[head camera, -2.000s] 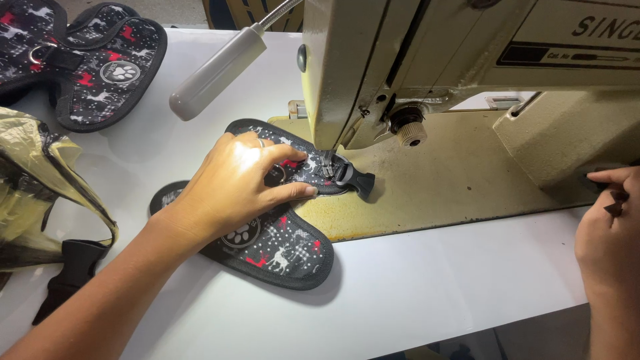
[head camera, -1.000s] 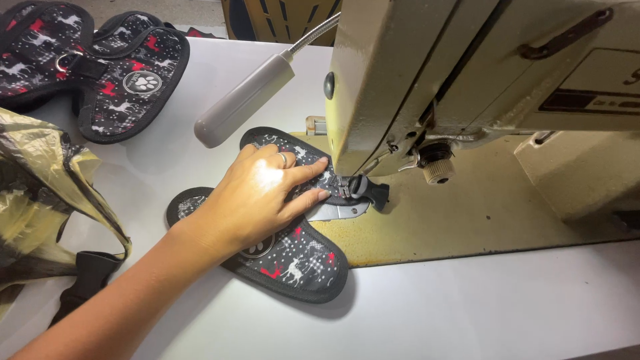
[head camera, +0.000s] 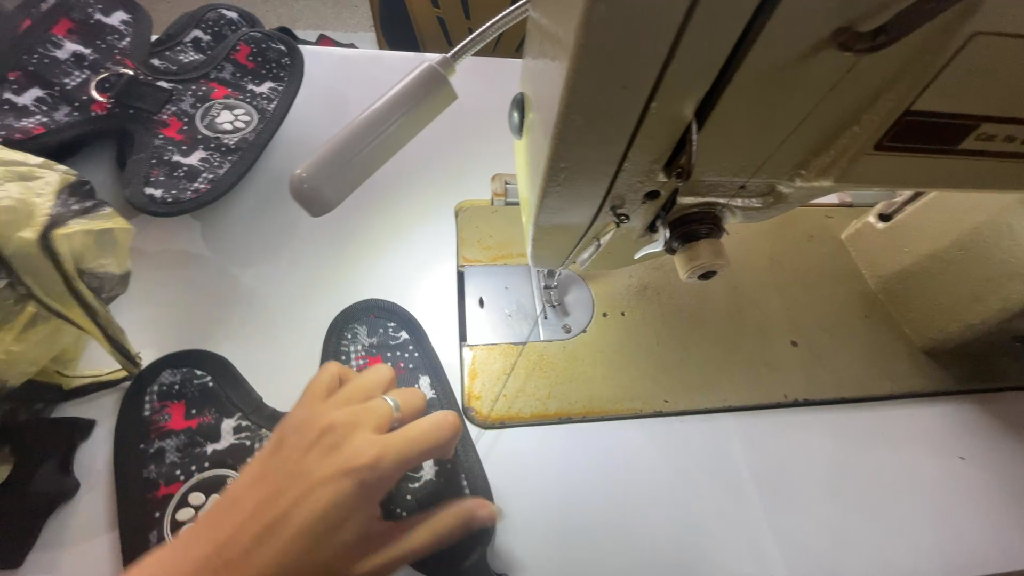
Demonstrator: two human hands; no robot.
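My left hand (head camera: pixel 344 456), with a ring on one finger, lies over a black printed pet harness piece (head camera: pixel 200 408) with reindeer figures and a paw badge, at the lower left on the white table. Its fingers are spread over the fabric; whether they pinch it is hidden. The piece is off the sewing machine's bed (head camera: pixel 720 336), left of and below the needle plate (head camera: pixel 512 304). A thread runs from the presser foot (head camera: pixel 550 292) down toward the piece. My right hand is out of view.
A second printed harness (head camera: pixel 208 152) rests at the upper left, above a yellowish translucent plastic bag (head camera: pixel 64 272) and black straps (head camera: pixel 40 480). A grey lamp (head camera: pixel 376 136) on a flexible neck hangs left of the machine head (head camera: pixel 600 120). The white tabletop (head camera: pixel 720 488) extends below.
My left hand and the harness piece have moved away from the presser foot, toward the lower left. My right hand, at the right edge two seconds ago, has left the view.
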